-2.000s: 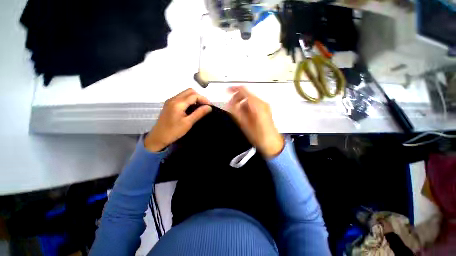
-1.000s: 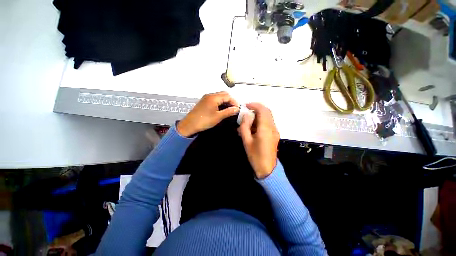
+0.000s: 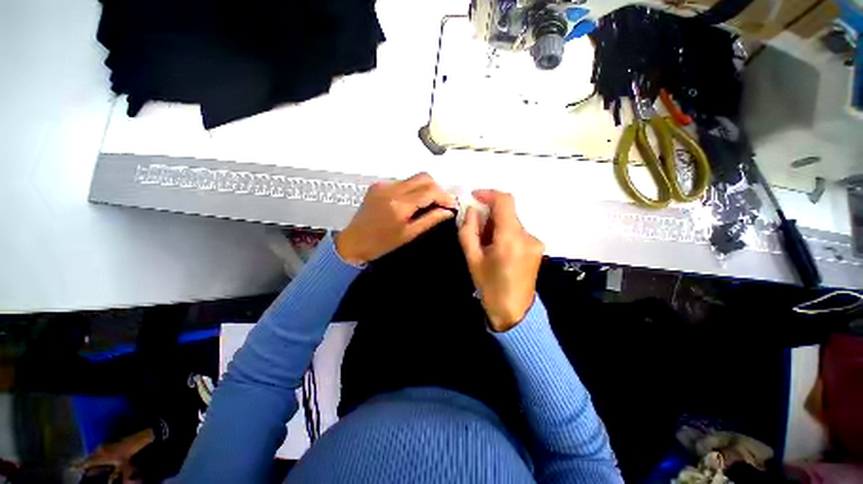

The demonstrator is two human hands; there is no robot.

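Observation:
A black garment panel [image 3: 407,284] hangs from the table's front edge down into my lap. My left hand [image 3: 396,217] pinches its upper edge between thumb and fingers. My right hand [image 3: 499,248] is just right of it, with a small white label [image 3: 470,206] between thumb and fingertips. The label sits at the top edge of the cloth, partly hidden by my fingers. The fingertips of both hands are close together over the table edge.
A stack of black cut panels [image 3: 237,57] lies at upper left. The machine's knurled knob [image 3: 549,49] is above the bed. Yellow-gold scissors [image 3: 660,161], black strips [image 3: 653,57], a clear plastic bag [image 3: 733,213] and a black-handled tool [image 3: 798,250] lie right. A ruler strip [image 3: 237,184] lines the edge.
Since two seconds ago my right hand has taken hold of the white label, which hung loose lower on the cloth, and brought it to the cloth's top edge beside my left hand. The view has shifted.

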